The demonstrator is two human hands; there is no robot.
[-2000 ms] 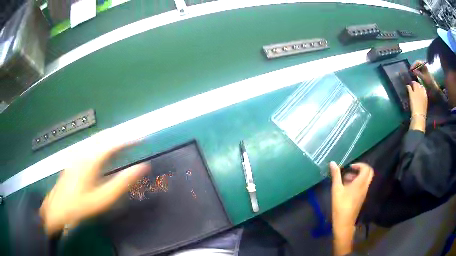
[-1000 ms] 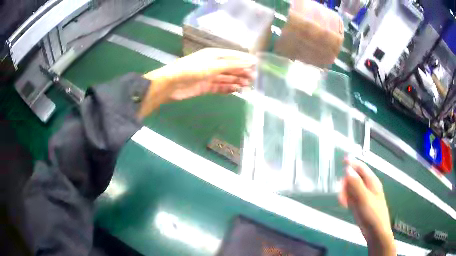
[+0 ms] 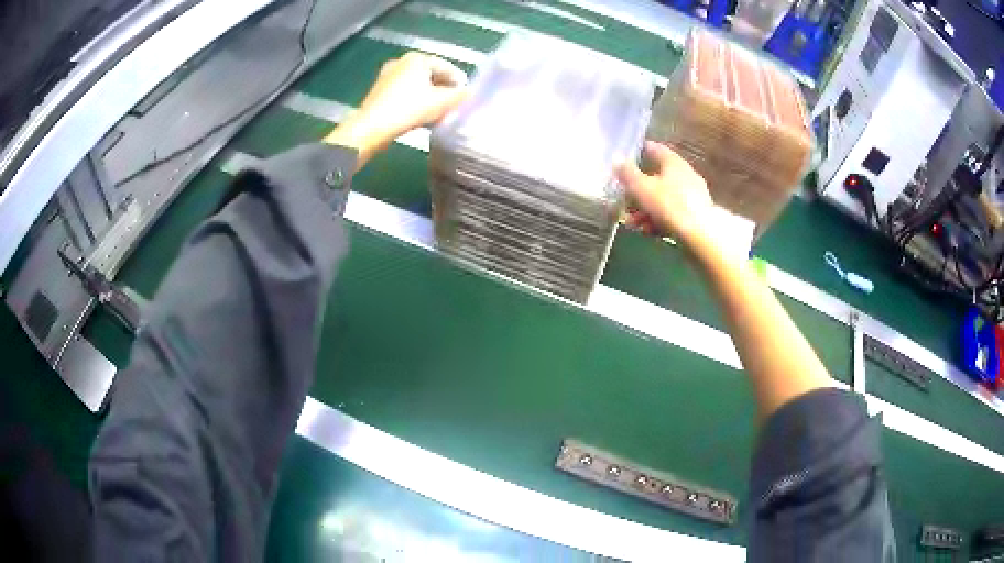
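Note:
A tall stack of clear, greyish blister trays (image 3: 523,203) stands on the green bench at upper centre, its shiny top catching glare. My left hand (image 3: 413,97) is at the stack's upper left edge, thumb and fingers pinched at the rim of the top clear tray (image 3: 561,105). My right hand (image 3: 664,189) is at the right edge of the same top tray, fingers closed at its rim. The top tray lies on or just over the stack; the gap, if any, cannot be made out.
A stack of copper-coloured filled trays (image 3: 735,121) stands close to the right, with a white card (image 3: 732,231) at its base. A drilled metal bar (image 3: 646,482) lies nearer. White strips cross the bench. Machines and cables (image 3: 903,220) are at the right, a metal frame (image 3: 94,209) at the left.
My view has turned from the black work tray towards the stacks. My hands have carried the clear tray from the bench over to the clear stack. The black tray has left the view.

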